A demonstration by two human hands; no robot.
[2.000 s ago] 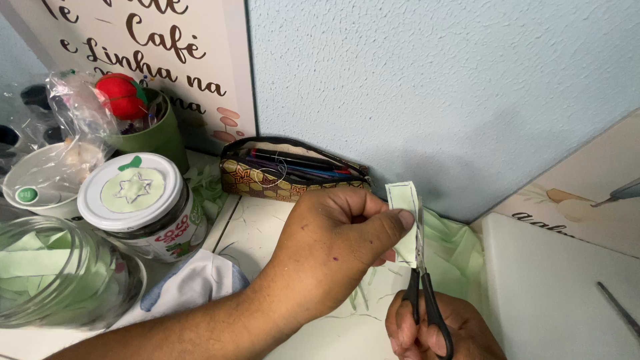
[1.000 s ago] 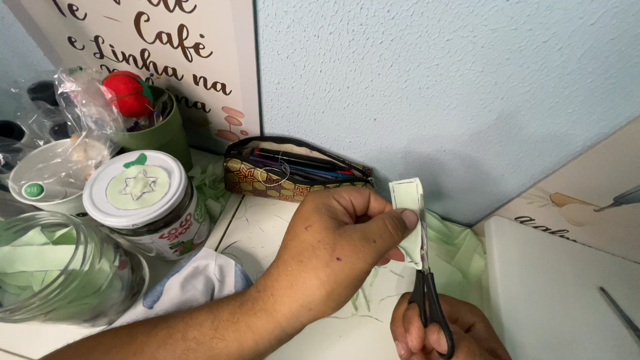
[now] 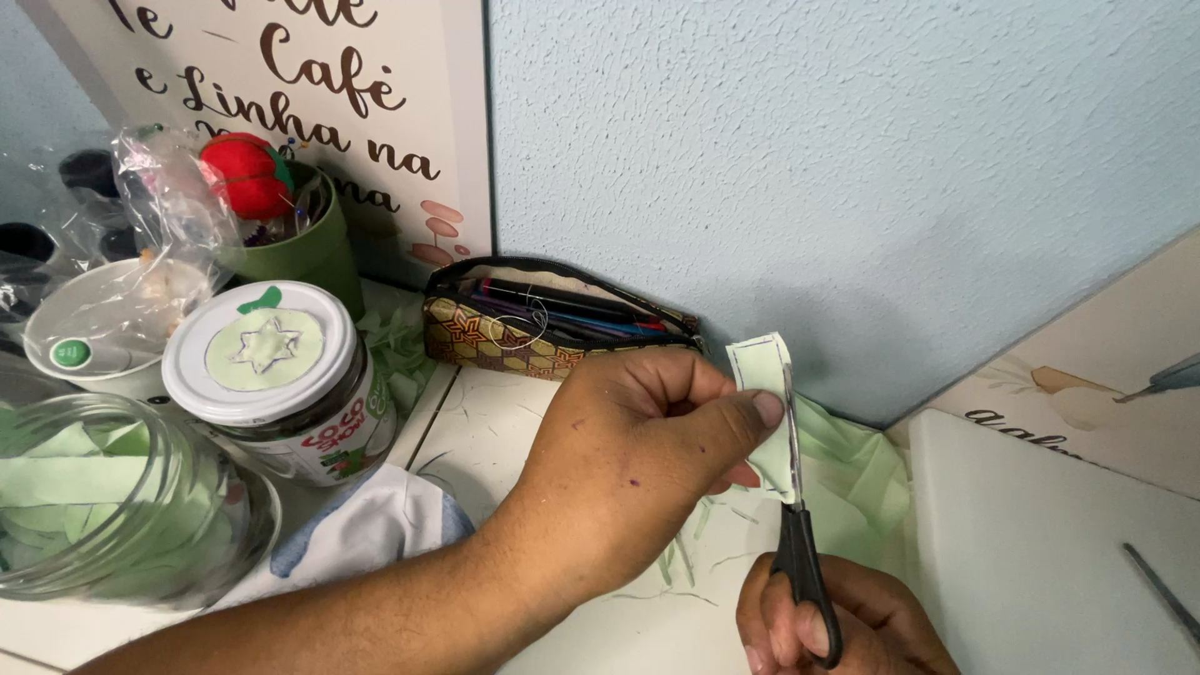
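Observation:
Between thumb and fingers, my left hand (image 3: 647, 459) pinches a small rectangular piece of light green fabric (image 3: 771, 361) with a dark line drawn near its edges. My right hand (image 3: 844, 619) holds black-handled scissors (image 3: 797, 553) pointing upward. Their blades lie along the right edge of the piece and look nearly closed. Behind my hands, a larger light green cloth (image 3: 844, 469) lies against the wall. Thin green offcuts (image 3: 680, 558) are scattered on the white surface below my left hand.
At the left stand a glass jar of green scraps (image 3: 122, 506), a white-lidded jar (image 3: 262, 352), a green pot (image 3: 309, 253) with a red tomato pincushion (image 3: 246, 176), and a white cup (image 3: 112, 366). A patterned pencil case (image 3: 553, 323) is by the wall; a white board (image 3: 1050, 553) is at right.
The scissor blades, slightly apart a second ago, now look closer together along the fabric's right edge. Both hands stay in nearly the same place.

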